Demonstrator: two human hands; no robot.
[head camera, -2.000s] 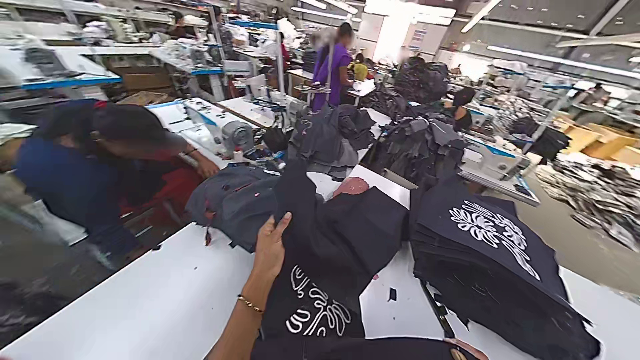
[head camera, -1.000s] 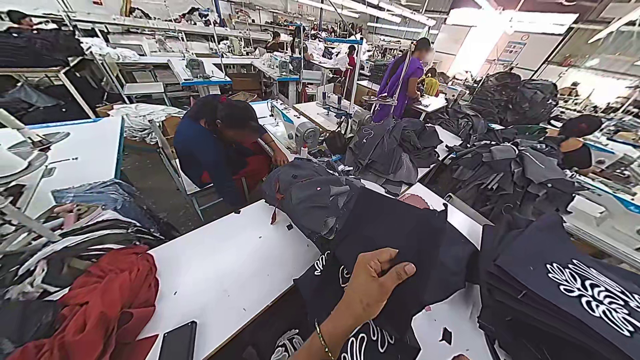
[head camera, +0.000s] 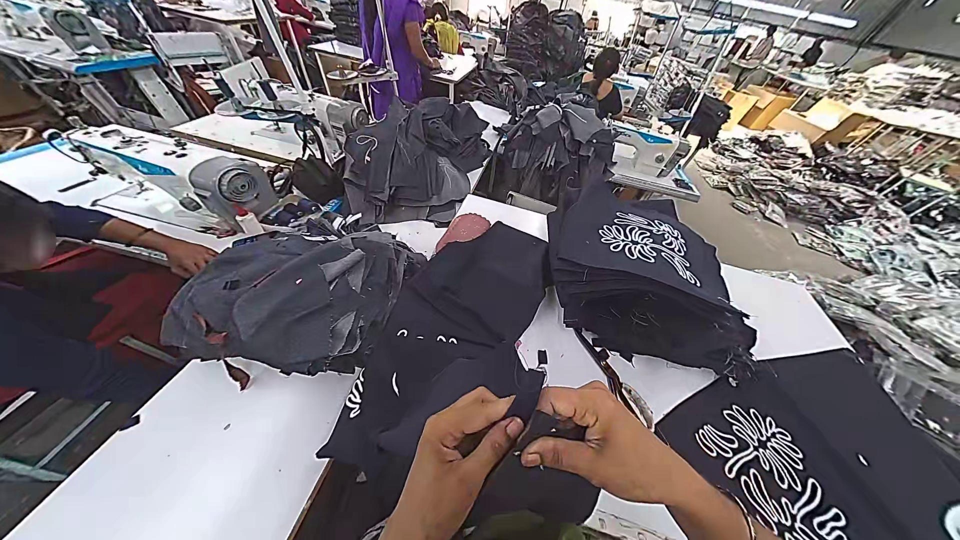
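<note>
Both hands meet low in the head view over a dark fabric piece (head camera: 480, 262) with white embroidery. My left hand (head camera: 469, 442) pinches its edge between thumb and fingers. Close beside it, my right hand (head camera: 592, 439) grips the dark cloth with thumb and forefinger, with loose threads nearby. Left of the hands lies a heap of grey fabric pieces (head camera: 285, 300). A stack of dark panels with white embroidery (head camera: 645, 277) stands beyond my right hand, and another embroidered panel (head camera: 795, 450) lies at the lower right.
A white table (head camera: 247, 442) runs under the cloth. At the left a co-worker's hand (head camera: 187, 255) rests by the grey heap, near a sewing machine (head camera: 180, 161). Further cloth piles (head camera: 412, 157) stand behind. Plastic-wrapped bundles (head camera: 787, 180) cover the floor at the right.
My right hand has come into view and now holds the cloth beside my left hand. My left hand, loosely spread over the fabric one second ago, now pinches it. The view has swung right.
</note>
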